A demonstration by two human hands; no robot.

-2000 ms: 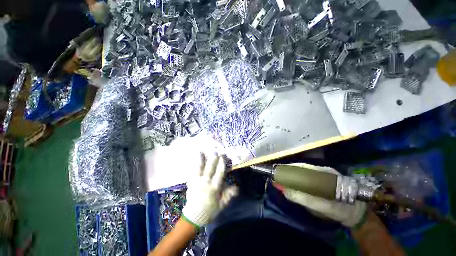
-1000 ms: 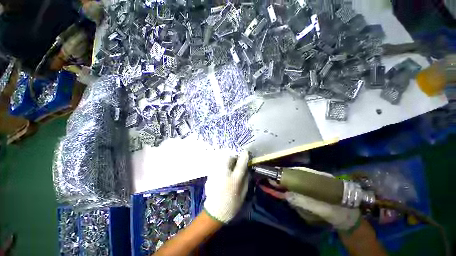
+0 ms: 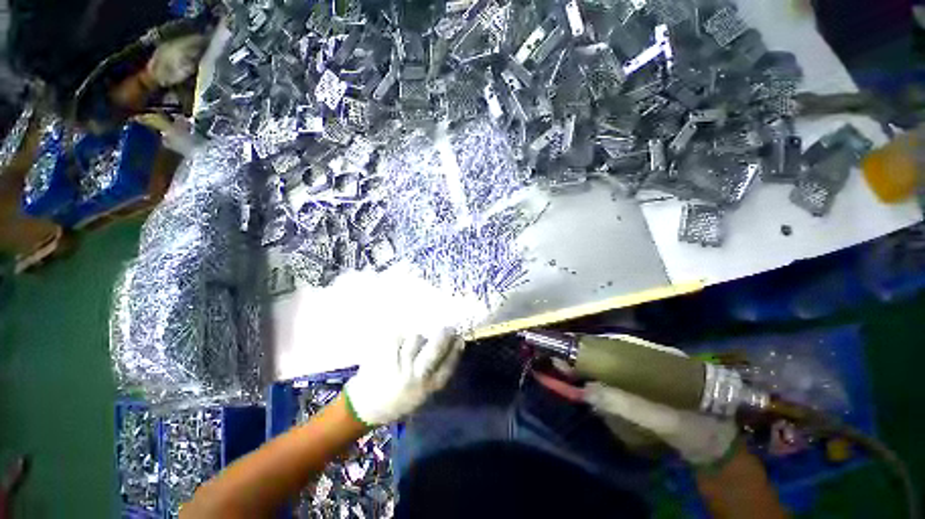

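My right hand (image 3: 664, 421), in a white glove, holds the thick olive-brown air tool (image 3: 639, 372) from below. The tool's silver nose points left, just below the table's yellow front edge. My left hand (image 3: 408, 377), in a white glove with a green wrist edge, is at the table's front edge, left of the nose and apart from it. Its fingers are curled; whether they hold a part cannot be seen. Thin bright metal pins (image 3: 477, 258) spill from a clear bag behind it. A large heap of perforated metal brackets (image 3: 436, 81) covers the back of the table.
A bulging clear plastic bag (image 3: 188, 294) is at the table's left edge. A blue bin of metal parts (image 3: 282, 400) is below the front edge, with another blue bin (image 3: 857, 380) at right. A yellow-orange object (image 3: 891, 174) is far right. Another person's gloved hand (image 3: 178, 61) is upper left.
My left hand has moved left, away from the tool nose. The tool and my right hand have stayed nearly in place.
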